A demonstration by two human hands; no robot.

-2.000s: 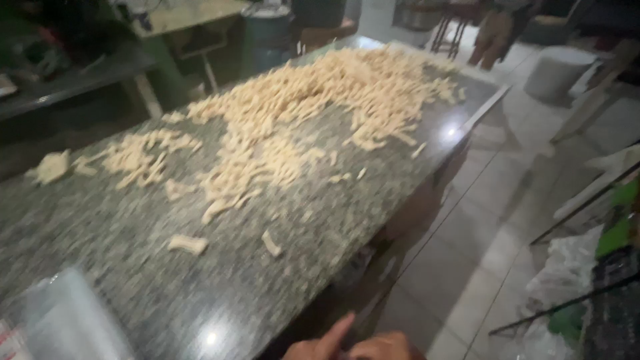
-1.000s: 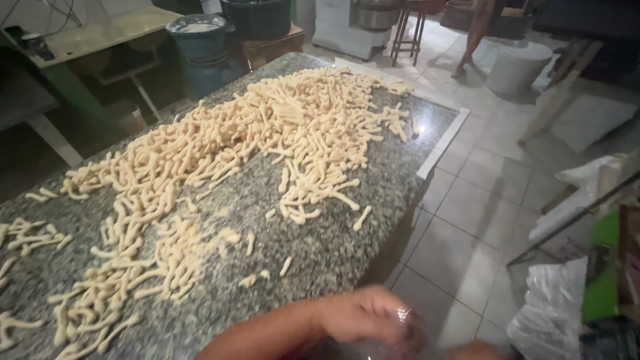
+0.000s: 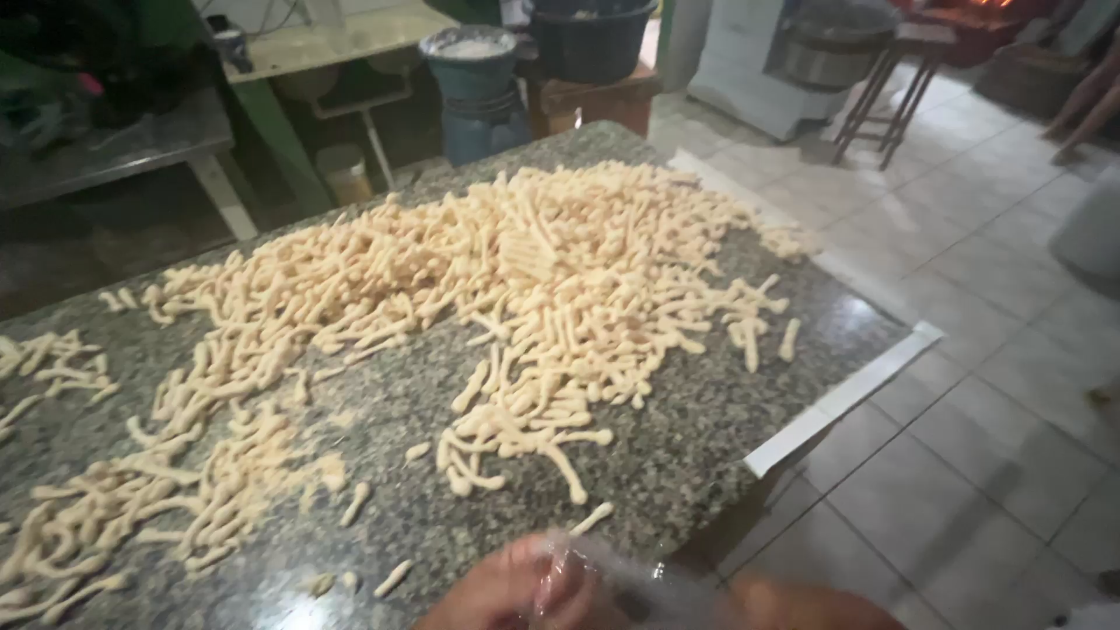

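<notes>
A large heap of pale, stick-shaped pieces, apparently dough or biscuits (image 3: 560, 254), is spread over a speckled granite tabletop (image 3: 700, 437). Smaller clusters lie at the left, and a few loose sticks rest near the close edge. At the bottom centre, my left hand (image 3: 516, 582) has its fingers closed on a clear plastic bag (image 3: 630, 577). My right hand (image 3: 796, 604) is blurred at the bottom edge, at the other side of the bag; its fingers are mostly out of view, so its grip cannot be told.
White edging (image 3: 840, 398) runs along the table's right corner. Behind stand a blue-grey bin (image 3: 477, 96) with white contents, a dark tub (image 3: 591, 39), a wooden stool (image 3: 892, 96) and a side table (image 3: 341, 44). A person's bare legs (image 3: 1085, 105) show at far right, on the tiled floor.
The clear bag now shows plainly between my hands; one second ago only a shiny bit was visible at my left hand. The view has shifted toward the heap.
</notes>
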